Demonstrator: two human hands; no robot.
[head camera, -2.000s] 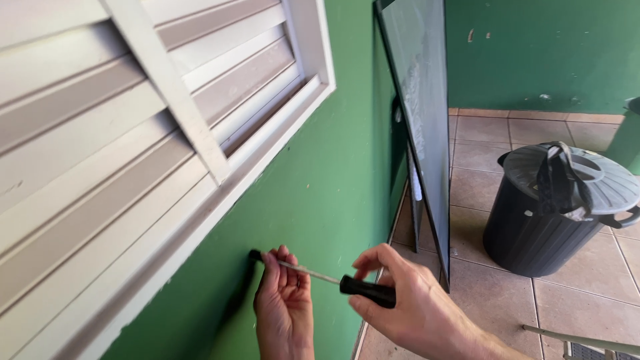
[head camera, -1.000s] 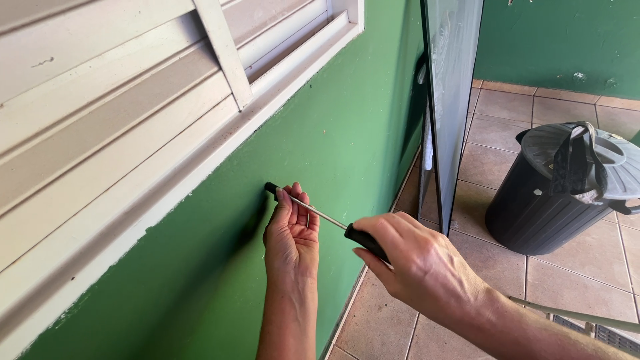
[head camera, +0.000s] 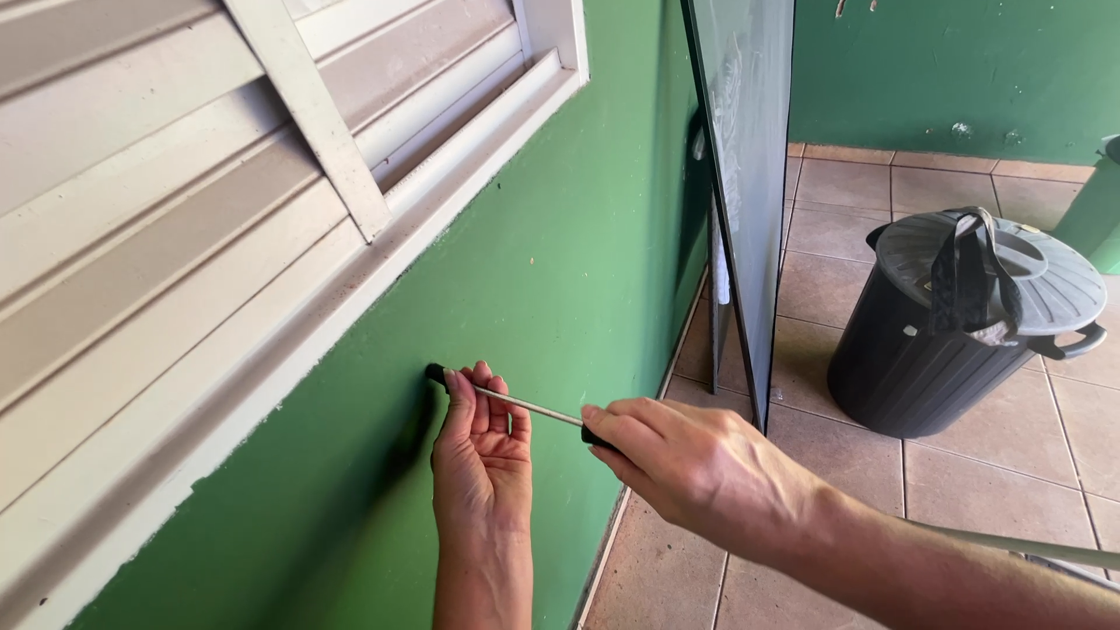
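Note:
My right hand (head camera: 700, 464) is closed around the black handle of a screwdriver (head camera: 534, 408), whose metal shaft slants up and left to a small black fitting (head camera: 437, 376) at the green wall (head camera: 525, 289). With thumb and fingertips my left hand (head camera: 481, 455), palm turned up, pinches the black fitting beside the shaft's far end. Where the tip meets the fitting is hidden by the fingers. Just above the hands runs the white frame of a louvered window (head camera: 385, 254).
A dark-framed glass panel (head camera: 752, 175) leans by the wall. Right of it, on the tiled floor (head camera: 840, 472), stands a black bin (head camera: 927, 350) with a grey lid and a dark strap on top. A pale rod (head camera: 1032, 544) crosses the lower right.
My right hand has closed more fully over the screwdriver handle, where two seconds ago its fingertips held it with more of the handle showing. My left hand stays at the black fitting.

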